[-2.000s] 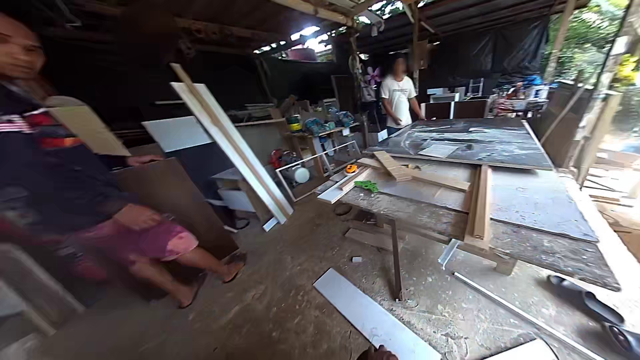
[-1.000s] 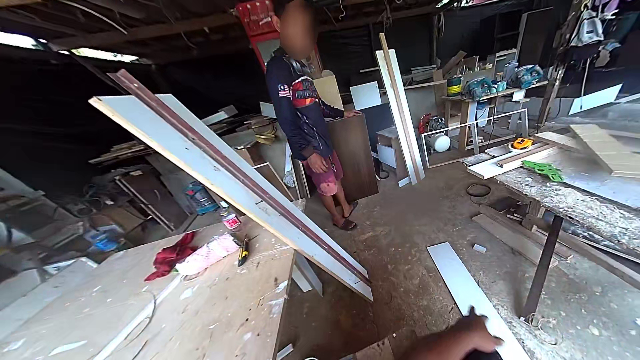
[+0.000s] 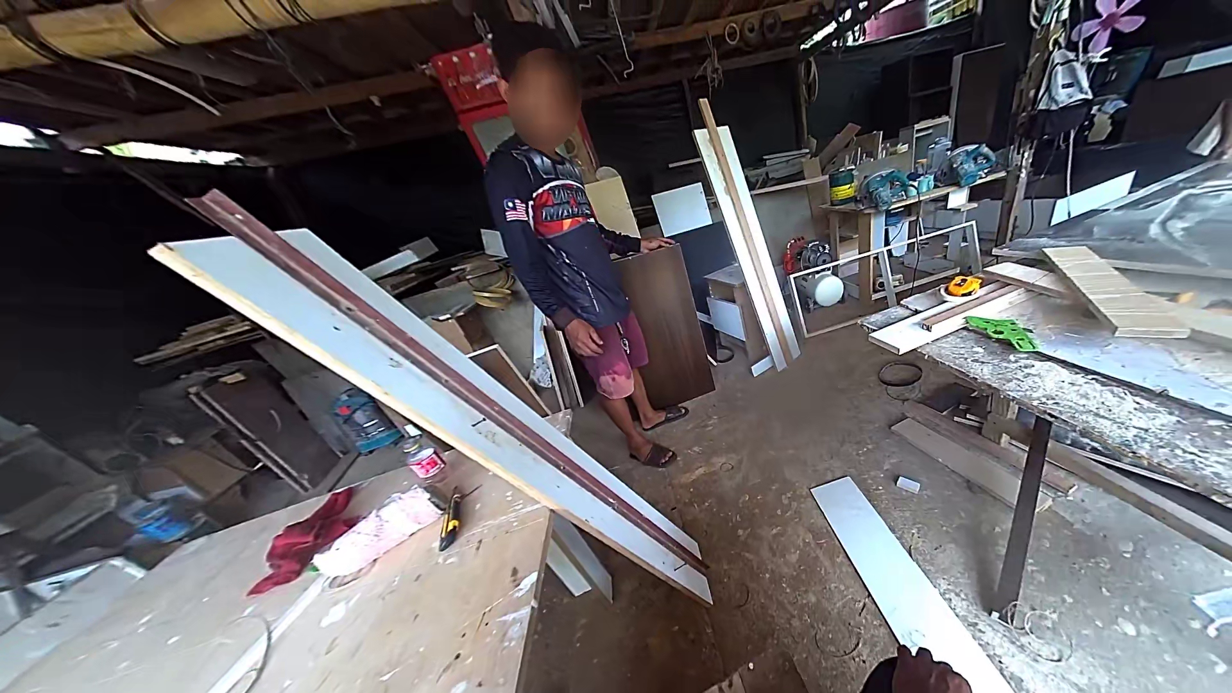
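Note:
My right hand (image 3: 922, 671) shows only in part at the bottom edge, over a long white board (image 3: 895, 568) low at the right. Whether its fingers grip the board cannot be told. My left hand is out of view. Left of centre, a long white panel with a raw wood edge (image 3: 385, 380) slants across the corner of a plywood worktable (image 3: 414, 616), with a dark brown strip (image 3: 452, 399) lying along it. A dark red cloth (image 3: 303, 544), a pale cloth (image 3: 380, 529), a small labelled bottle (image 3: 423, 457) and a yellow-black utility knife (image 3: 450, 520) are on that table.
Another person (image 3: 568, 250) stands beyond the slanted panel, one hand on a brown board (image 3: 671, 322). Narrow boards (image 3: 746, 241) stand upright behind. At right, a workbench (image 3: 1107, 385) holds a yellow tape measure (image 3: 962, 287), a green tool (image 3: 1003, 333) and timber; its dark leg (image 3: 1022, 520) reaches the floor.
The view has swung left, bringing in the worktable and slanted panel. The other person, seated or crouched low at the left edge two seconds ago, now appears standing near the middle.

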